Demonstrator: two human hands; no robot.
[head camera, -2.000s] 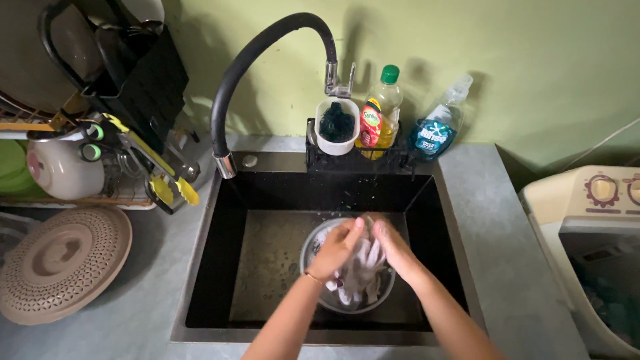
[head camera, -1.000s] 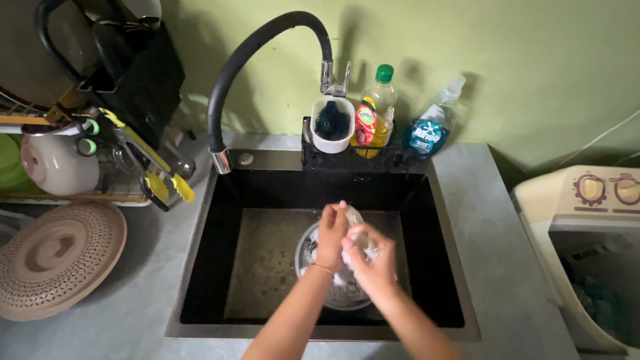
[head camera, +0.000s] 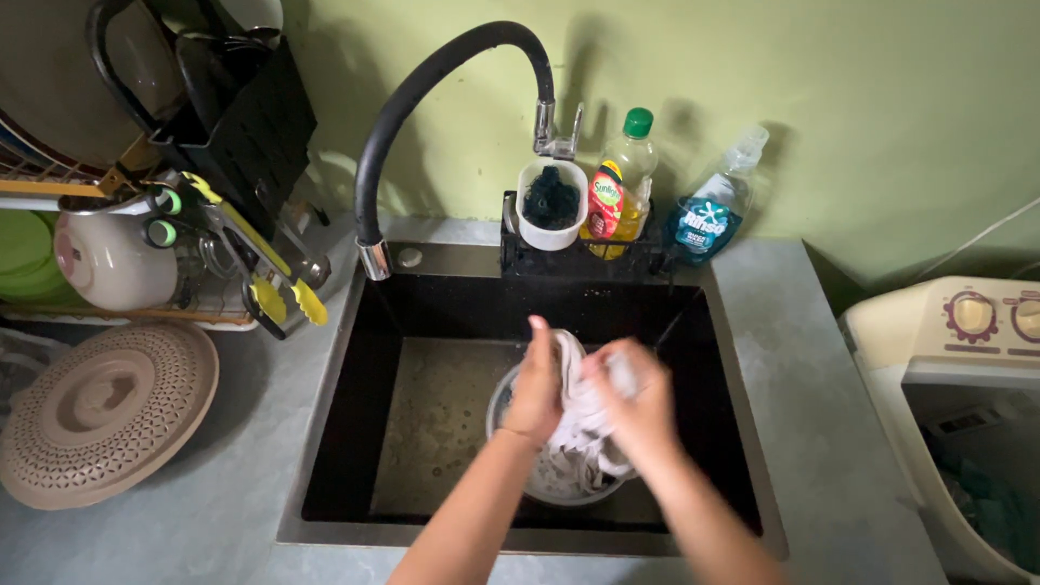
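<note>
A wet white cloth (head camera: 581, 410) with suds on it is bunched between my two hands, its lower part hanging into a round basin (head camera: 561, 496) in the black sink (head camera: 439, 422). My left hand (head camera: 536, 388) is upright against the cloth's left side, thumb raised. Blurred by motion, my right hand (head camera: 639, 398) grips the cloth from the right, with foam near its fingers. The basin holds soapy water and more of the cloth; part of its rim is hidden by my hands and forearms.
The black flexible faucet (head camera: 370, 162) arches over the sink's left rear. Behind the sink are a white scrubber cup (head camera: 552, 231), a Sunlight bottle (head camera: 621, 195) and a Rinso bottle (head camera: 711, 215). A dish rack (head camera: 122, 313) and woven-pattern lid (head camera: 106, 406) stand left, a washing machine (head camera: 902, 325) right.
The hands were close together over the basin a second ago; now they are farther apart, with more of the cloth showing stretched between them and raised from the basin.
</note>
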